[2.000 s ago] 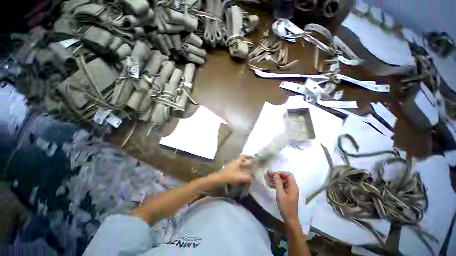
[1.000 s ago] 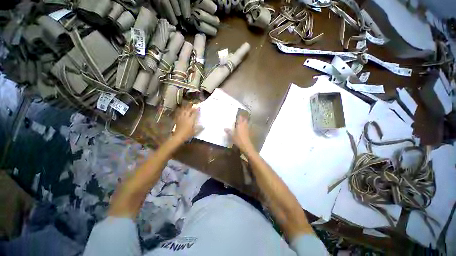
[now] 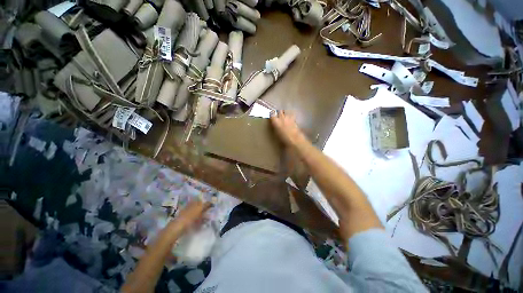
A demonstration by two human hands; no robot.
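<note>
A stack of cut panels (image 3: pixel 244 141) lies flat on the table in front of me, taupe side up, with a small white piece (image 3: pixel 261 110) showing at its far edge. My right hand (image 3: pixel 285 127) is at the stack's far right corner, its fingers closed on the edge beside the white piece. My left hand (image 3: pixel 195 216) is blurred, off the table over the littered floor. Its fingers look spread and I see nothing in them. A pale blur shows beside it, too unclear to name.
Tied taupe rolls (image 3: pixel 211 86) are piled at the left, with one tied roll (image 3: pixel 269 74) beyond the stack. At right are large white panels (image 3: pixel 350 154), a small open box (image 3: pixel 390 130) and a heap of strips (image 3: pixel 453 209). White scrap strips (image 3: pixel 395 76) lie beyond.
The stack showed its white side with both hands on it; now its taupe side is up. My left hand has moved off it towards me. My right hand has shifted to the far corner.
</note>
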